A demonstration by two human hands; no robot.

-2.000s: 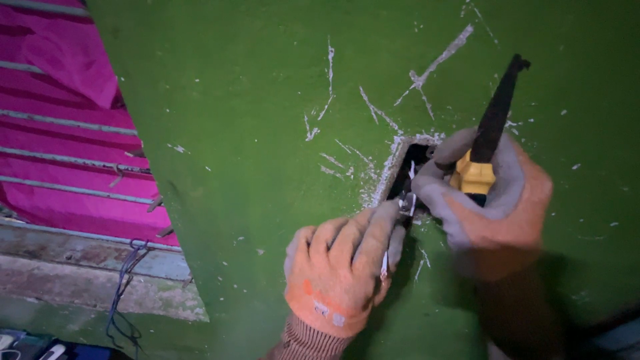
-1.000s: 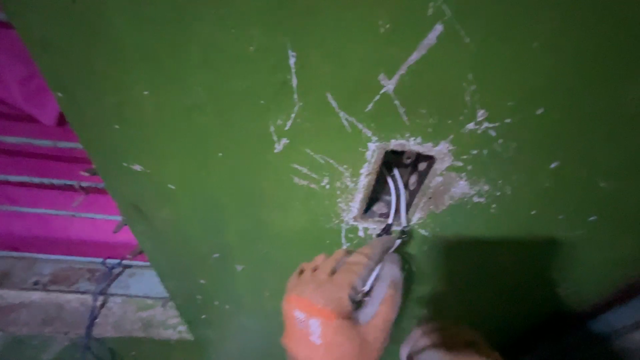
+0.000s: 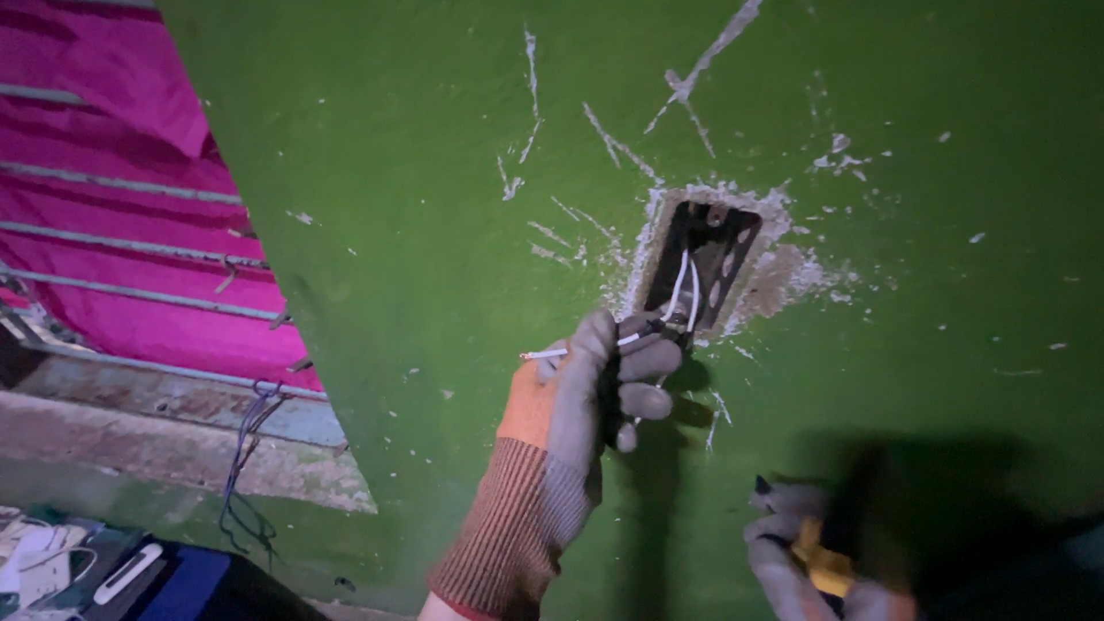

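Observation:
My left hand (image 3: 595, 388), in a grey and orange knitted work glove, holds a white insulated wire (image 3: 545, 354) just below a recessed electrical box (image 3: 711, 267) in the wall. The wire's stripped end shows bare copper and points left. White wires (image 3: 694, 289) run out of the box, with black tape or sleeving near my fingers. At the lower right, my right hand (image 3: 798, 552), in a matching glove, grips a tool with yellow and black handles (image 3: 824, 561); its type is hard to make out in the shadow.
The green painted wall (image 3: 414, 216) is scratched and chipped around the box. At left is a window with metal bars (image 3: 129, 181) and pink cloth (image 3: 95, 129), above a worn sill (image 3: 172, 440). Dark cords (image 3: 246, 457) hang there. White cables and devices (image 3: 52, 561) lie at the lower left.
My right hand and the yellow-handled tool have moved from beside the box to the lower right. My left hand has turned, and a stripped wire end now shows at its left side.

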